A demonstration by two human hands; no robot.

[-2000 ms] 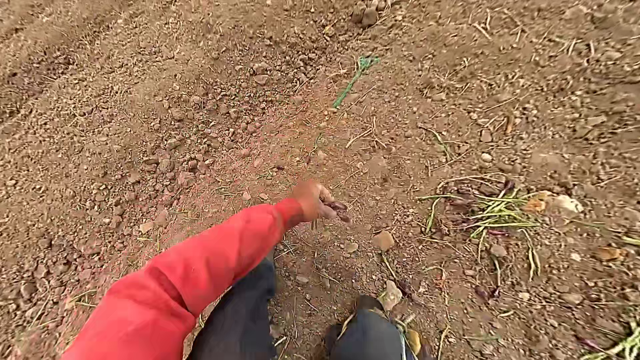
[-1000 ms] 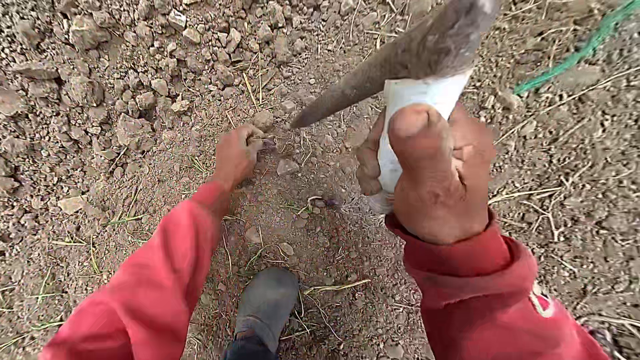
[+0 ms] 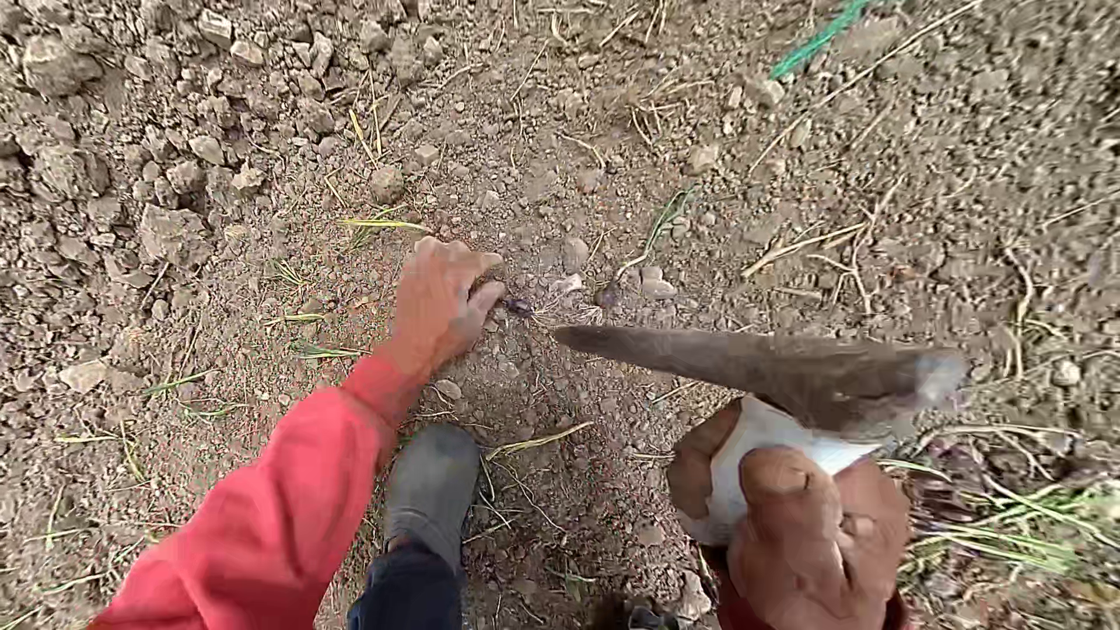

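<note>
My left hand [image 3: 442, 297], in a red sleeve, reaches down to the soil, with its fingertips at a small dark purple bulb [image 3: 518, 306] that has pale roots. A second purplish bulb [image 3: 607, 295] with a thin green stem lies just to the right of it. At the lower right my right hand [image 3: 814, 525] is closed around the white-wrapped handle of a tool with a long, tapered, soil-coated blade [image 3: 744, 360]. The blade points left, its tip a little below the two bulbs. Whether my left fingers grip the first bulb is not clear.
A pile of green stalks [image 3: 1006, 534] with purplish parts lies at the right edge. Green twine [image 3: 818, 39] crosses the top right. Clods [image 3: 61, 66] cover the upper left. A grey shoe [image 3: 433, 486] stands below my left hand, and dry stems are scattered about.
My right hand with the tool has moved lower in view, and its blade has swung from slanting upward to nearly level. My left hand has moved right, towards the bulbs. The view has shifted.
</note>
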